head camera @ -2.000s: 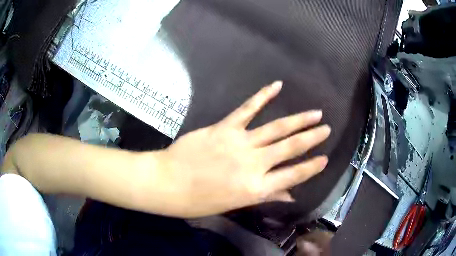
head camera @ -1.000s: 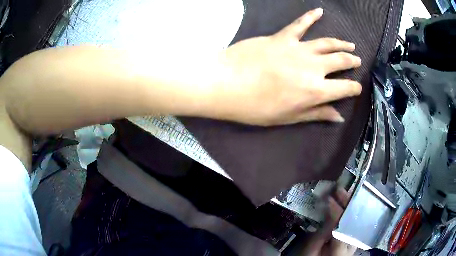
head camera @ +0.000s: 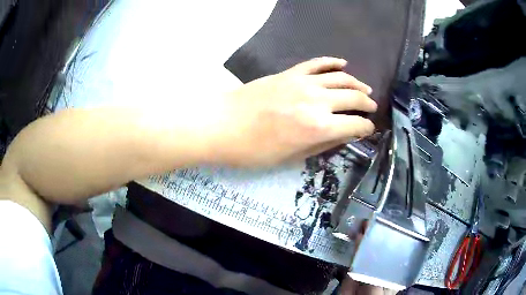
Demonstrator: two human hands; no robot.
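A dark brown ribbed garment panel [head camera: 340,34] lies on the white table, its near end close to the shiny metal folder [head camera: 398,184]. My left hand [head camera: 300,115] rests palm down on the panel's near end, fingers slightly spread and bent, gripping nothing visible. My right hand [head camera: 366,287] is mostly hidden below and behind the folder's pale plate [head camera: 389,250]; only a small part shows at the bottom edge, so its grip is unclear. A brown strip [head camera: 167,256] hangs over the lap.
A printed ruler scale [head camera: 230,204] runs along the near table edge. Red-handled scissors [head camera: 464,262] lie right of the folder. The sewing machine's dark parts [head camera: 481,37] stand at the upper right. Dark cloth [head camera: 34,46] is heaped at the upper left.
The panel has moved away from me, uncovering the ruler and table beside the folder. My left hand moved up with it, then slightly back and left. Brown cloth no longer covers the folder's plate.
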